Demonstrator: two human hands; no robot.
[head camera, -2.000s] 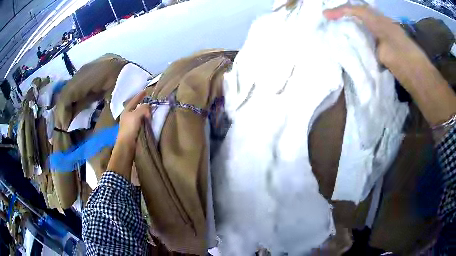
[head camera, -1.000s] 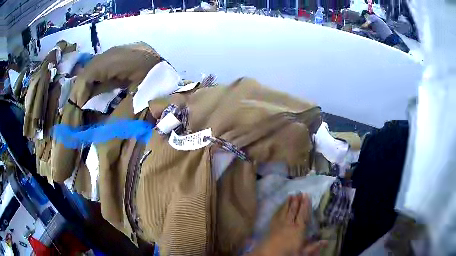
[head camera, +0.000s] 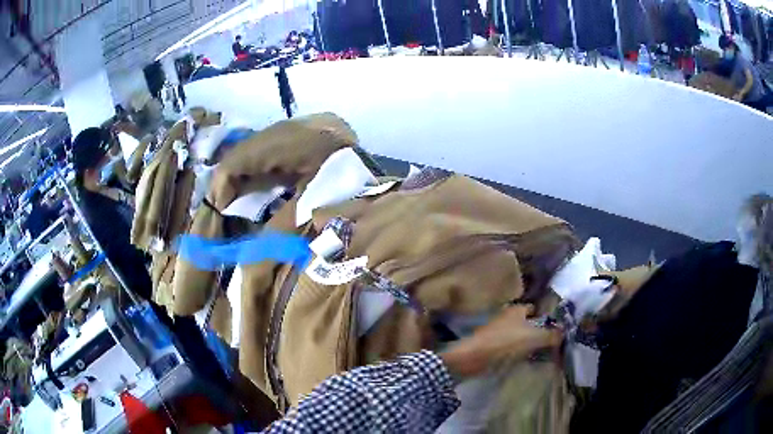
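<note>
Tan-brown bundles of cut pieces (head camera: 458, 216) lie side by side in front of me, with white pieces (head camera: 339, 182) among them. A printed white ticket (head camera: 336, 269) lies on the nearest large bundle. A blue tie strip (head camera: 246, 252) crosses the bundles at the left. My left hand (head camera: 504, 339), slightly blurred, reaches from below in a checked sleeve. Its fingers are closed at the checked tie strip (head camera: 555, 322) of a smaller bundle with white cloth (head camera: 585, 275). My right hand is out of the picture.
A low white partition (head camera: 542, 127) runs behind the bundles. Black cloth (head camera: 670, 339) and striped layered cloth (head camera: 720, 381) lie at the right. A sewing machine (head camera: 85, 347) and red cloth (head camera: 140, 415) are lower left. A person (head camera: 102, 186) stands behind at the left; another is far right.
The view has turned left. The large white cloth under my right hand has left the picture, and so has that hand. My left hand has moved from the ticketed bundle to the smaller bundle and closed.
</note>
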